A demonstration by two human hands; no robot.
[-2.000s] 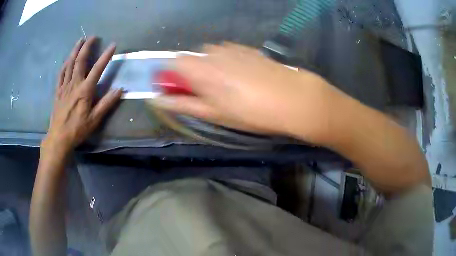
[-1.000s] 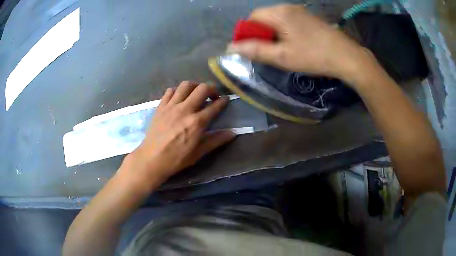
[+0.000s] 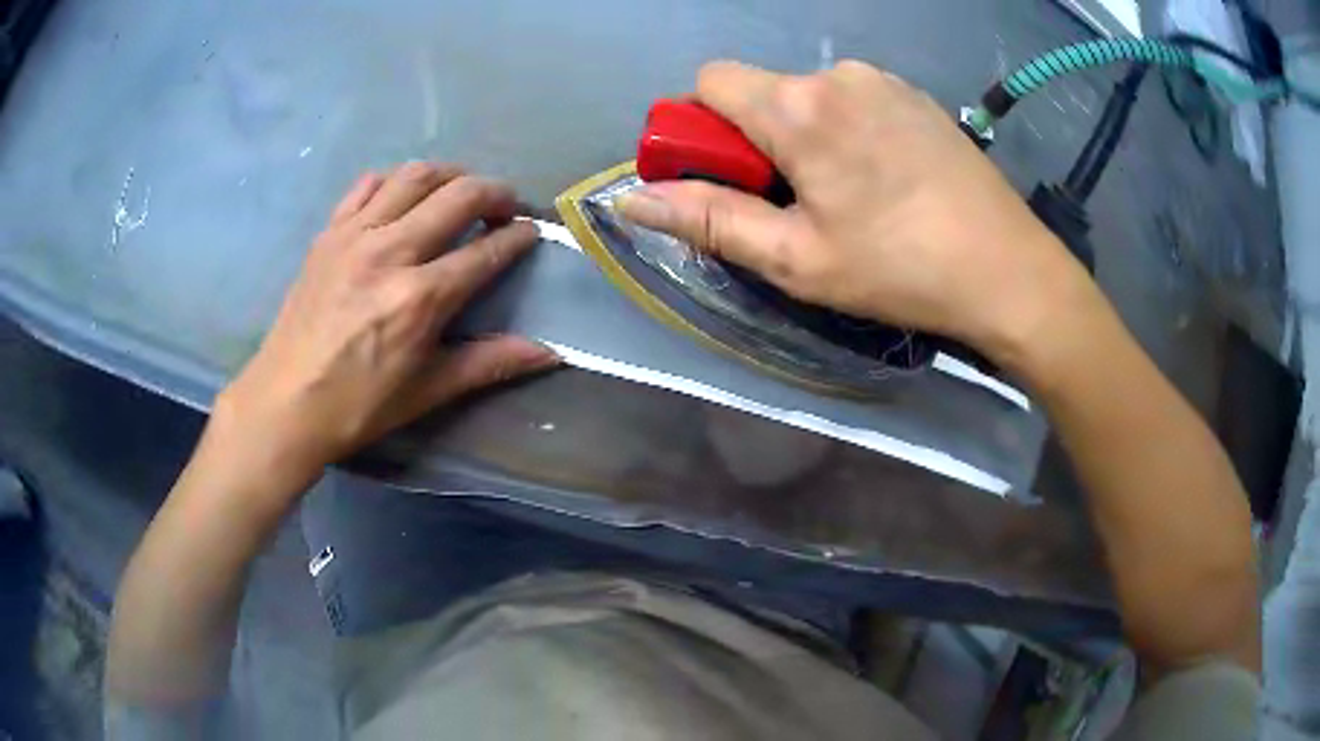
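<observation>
A white cut piece [image 3: 789, 417] lies on the grey cloth-covered table, showing as white borders along both long sides of a grey-blue template [image 3: 615, 322]. My left hand [image 3: 384, 311] lies over their left end, fingertips on the far border and thumb at the near border; that end is hidden under it. My right hand [image 3: 883, 203] is closed around the red handle of the steam iron [image 3: 705, 145]. The iron's silver body with yellow-tan rim sits over the template and the far border, its tip pointing left towards my left hand.
A green-teal hose [image 3: 1086, 58] and a black cord [image 3: 1112, 130] run from the iron's rear to the upper right. A dark pad [image 3: 1257, 413] lies at the right edge. White pieces [image 3: 1112, 15] show at the top right. The table's near edge [image 3: 652, 521] curves below the work.
The iron has moved down onto the template. My left hand has moved left, and the white piece with the template now extends to the right of it, slanting down. The separate white piece has left the view.
</observation>
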